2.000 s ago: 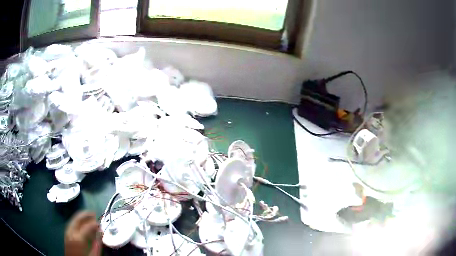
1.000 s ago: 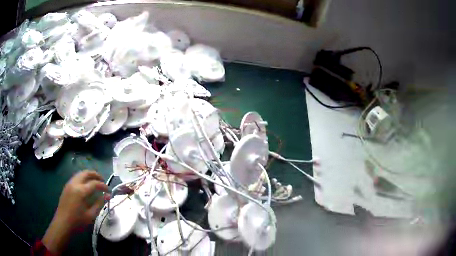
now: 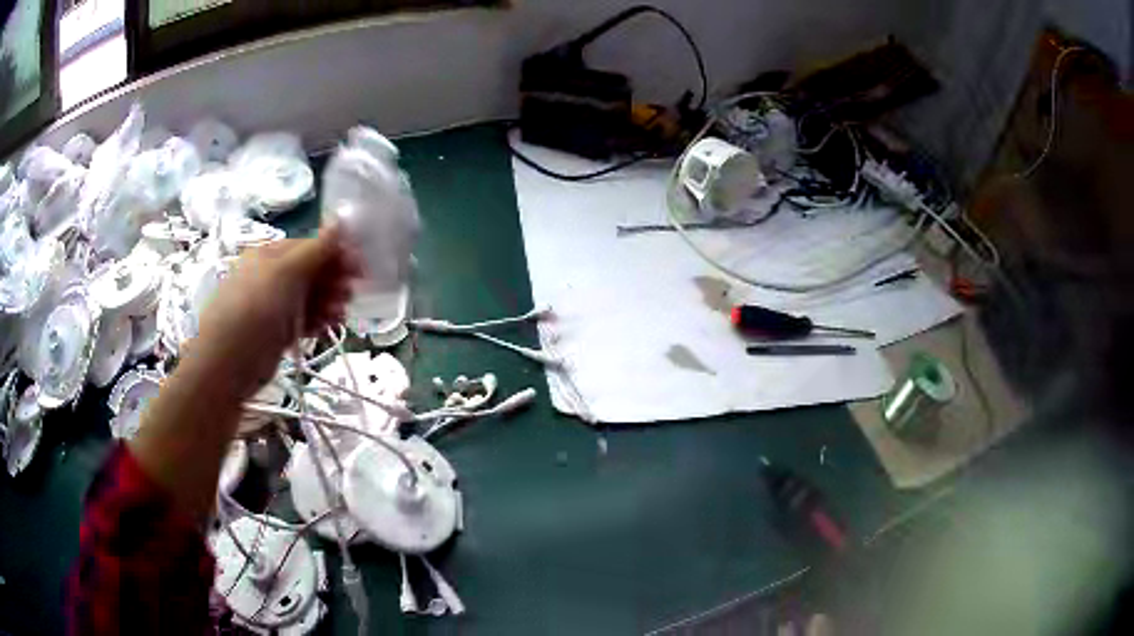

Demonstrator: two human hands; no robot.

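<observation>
My left hand (image 3: 292,280), in a red-and-black checked sleeve, is raised over the bench at left centre. It is closed on a blurred white round base (image 3: 371,214), held upright above the other pieces. Below and behind my wrist lie more white round bases (image 3: 404,495) with white tail cables (image 3: 479,406); my forearm hides part of them. A dark tool with red parts, perhaps the hot glue gun (image 3: 802,503), lies blurred at the lower right. My right hand cannot be made out.
A white heap of bases (image 3: 124,273) fills the back left. On a white sheet (image 3: 622,298) are a red-and-black screwdriver (image 3: 774,323), a thin dark rod and tangled cords. A black power unit (image 3: 572,106) stands by the wall. A solder spool (image 3: 918,395) sits at right. A pale blur covers the lower right.
The view has swung right, bringing the screwdriver and spool into sight. My left hand has moved up and right across the pieces and now holds a base.
</observation>
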